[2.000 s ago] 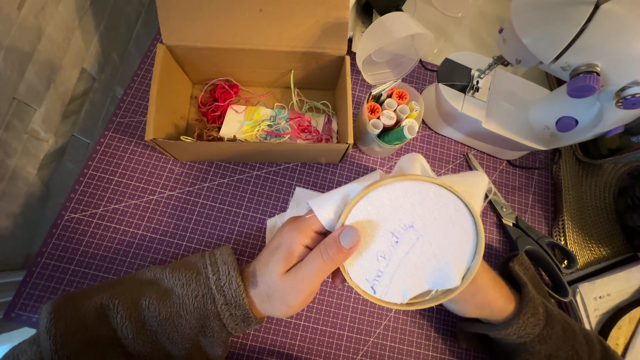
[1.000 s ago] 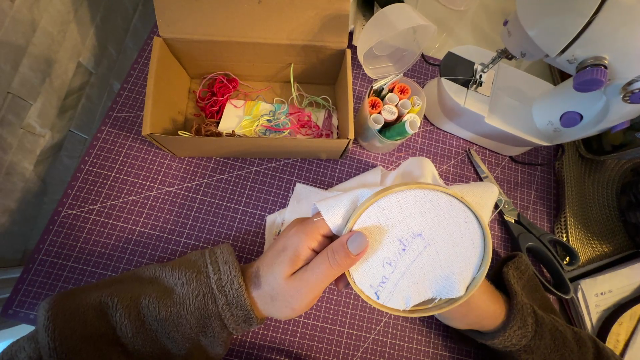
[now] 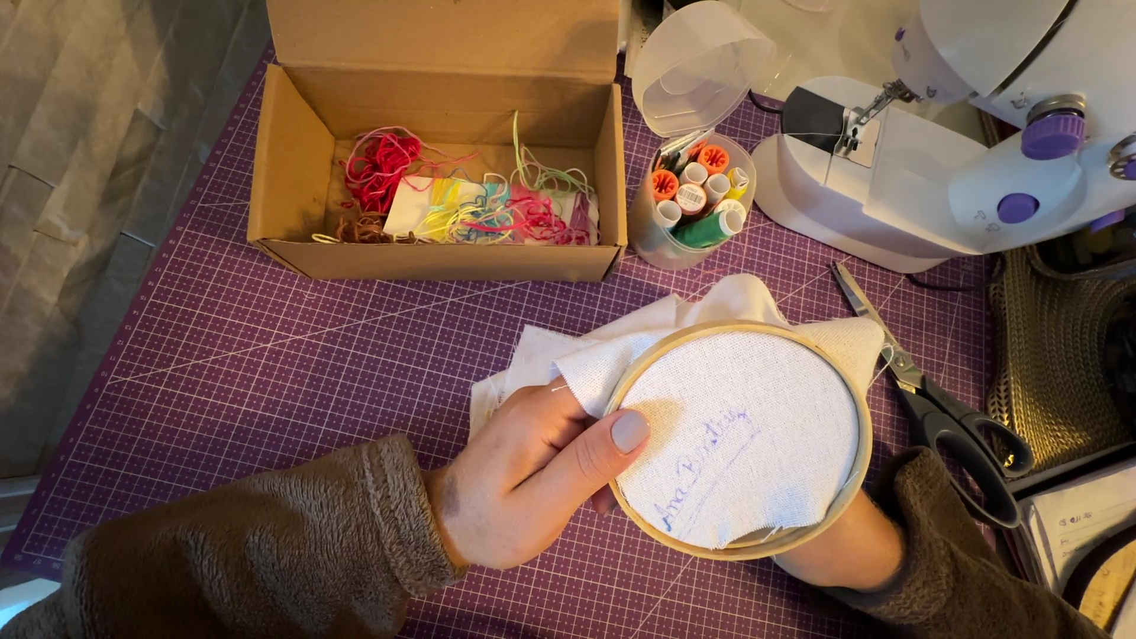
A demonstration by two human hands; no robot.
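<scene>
My left hand (image 3: 541, 470) grips the left rim of a round wooden embroidery hoop (image 3: 863, 444), its thumb on the front edge. White woven cloth (image 3: 754, 382) is stretched in the hoop and bears blue handwriting with a line beneath it. Near the hoop's lower edge the cloth ends short of the rim, leaving a small gap. Loose cloth spreads out behind the hoop at the top and left. My right hand (image 3: 843, 541) is behind the hoop at the lower right; its fingers are hidden, so its hold cannot be seen.
Black-handled scissors (image 3: 932, 399) lie right of the hoop on a purple cutting mat (image 3: 355, 355). Behind are an open cardboard box (image 3: 461, 262) with embroidery threads, a plastic tub (image 3: 666, 248) of thread spools and a white sewing machine (image 3: 896, 195). A woven mat (image 3: 1029, 355) and papers (image 3: 1069, 524) lie at right.
The hoop has tilted a little and the handwriting on the cloth shows more plainly than two seconds ago. My left hand keeps its grip on the rim.
</scene>
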